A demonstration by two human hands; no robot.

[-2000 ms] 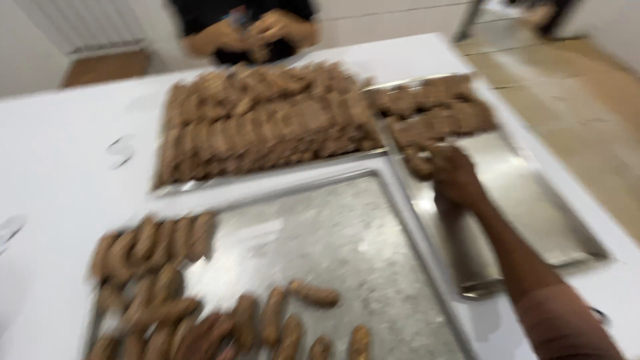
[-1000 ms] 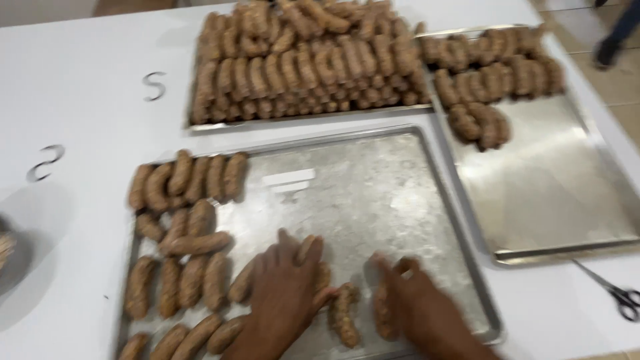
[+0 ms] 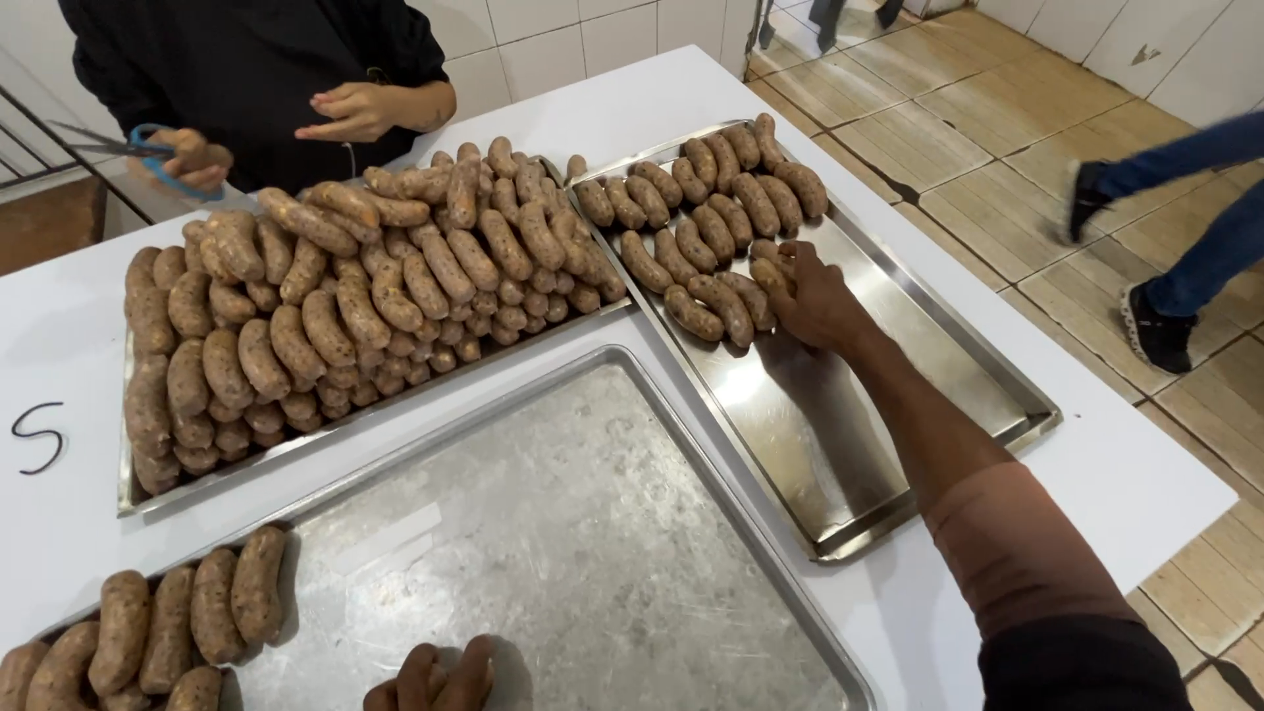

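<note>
My right hand [image 3: 815,296] reaches over the shiny steel tray [image 3: 889,494] at the right and has its fingers around a sausage [image 3: 772,274] at the end of the nearer row. Short rows of sausages [image 3: 755,202] fill that tray's far part. At the bottom edge, my left hand [image 3: 434,679] shows only its bent fingers above the duller metal tray [image 3: 553,494]; the rest of it is out of view, and whether it holds anything is hidden. Raw sausages [image 3: 173,622] lie side by side in that tray's left part.
A third tray [image 3: 385,425] bears a high pile of sausages [image 3: 346,316]. Behind it stands a person in black [image 3: 247,89] with blue-handled scissors [image 3: 163,158] in one hand. A dark S-shaped hook [image 3: 39,437] lies on the white table [image 3: 59,336]. Another person's legs [image 3: 1185,227] show at the right.
My right hand has moved from the near tray to the right-hand tray, where more sausages now lie. The left hand was over the near tray's sausages and now shows only at the bottom edge. The view has shifted.
</note>
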